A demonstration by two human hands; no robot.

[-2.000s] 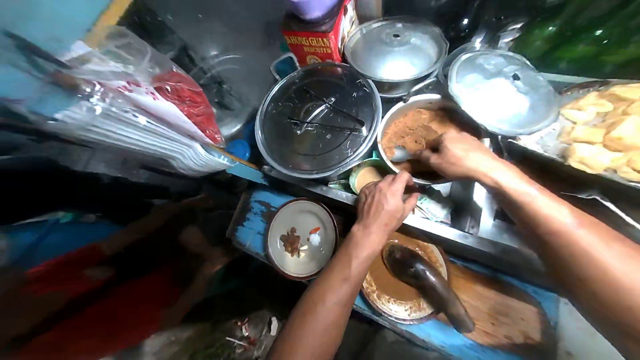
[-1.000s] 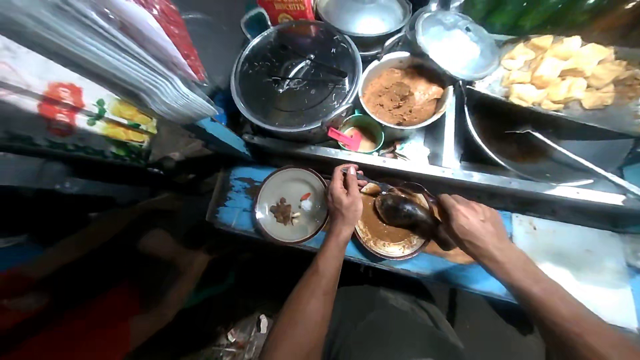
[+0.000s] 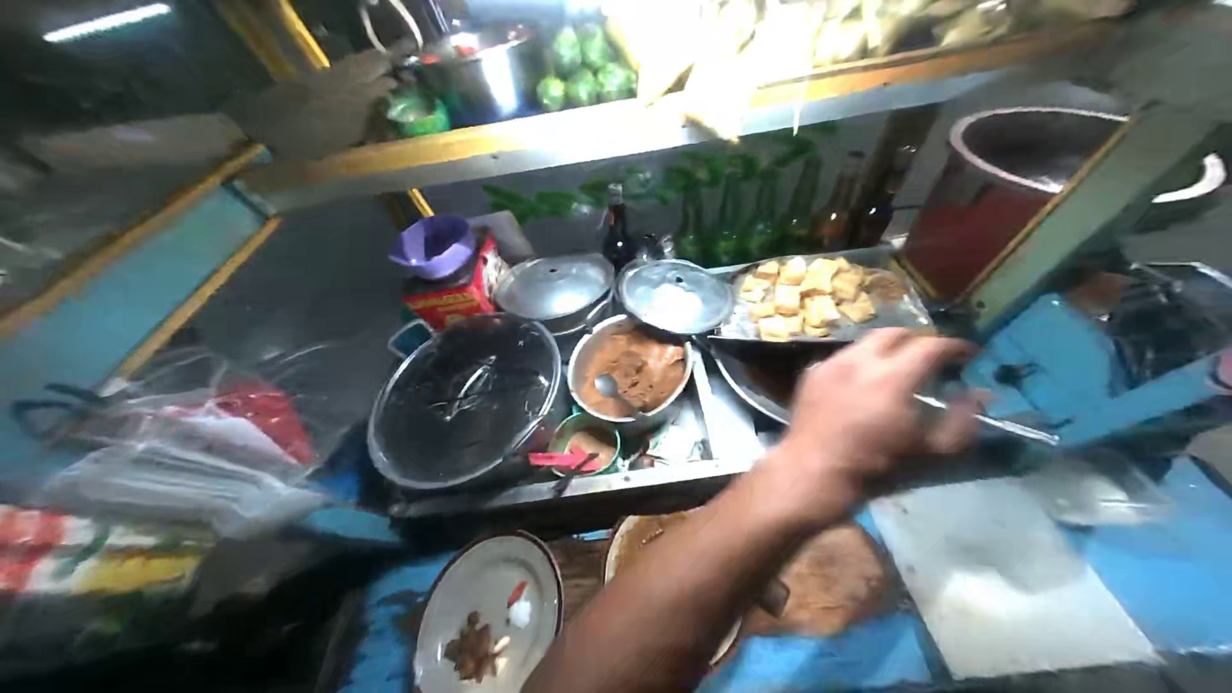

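Note:
My left hand [image 3: 881,404] is stretched over the wok [image 3: 746,380] at the right of the stove, blurred, with thumb and fingers apart. A metal utensil handle [image 3: 1011,428] passes behind its fingers. My right hand is out of view. Under my left forearm lies a stone mortar [image 3: 626,534] with brown paste, mostly hidden; the dark end of the pestle [image 3: 773,599] shows beside it. Left of the mortar, a rimmed plate [image 3: 462,587] holds a red chili piece, a white lump and brown bits. A pot of brown paste [image 3: 630,371] has a spoon in it.
A lidded pot [image 3: 467,399], a green cup with a pink-handled utensil [image 3: 589,445] and a tray of fried tofu [image 3: 808,298] stand near the stove. A white board [image 3: 1011,577] lies on the blue counter. A wooden shelf [image 3: 568,130] crosses above; plastic bags [image 3: 192,462] lie left.
The view has swung up and outward. My left hand has moved from beside the mortar to over the wok. My right hand, on the pestle one second ago, has left the view.

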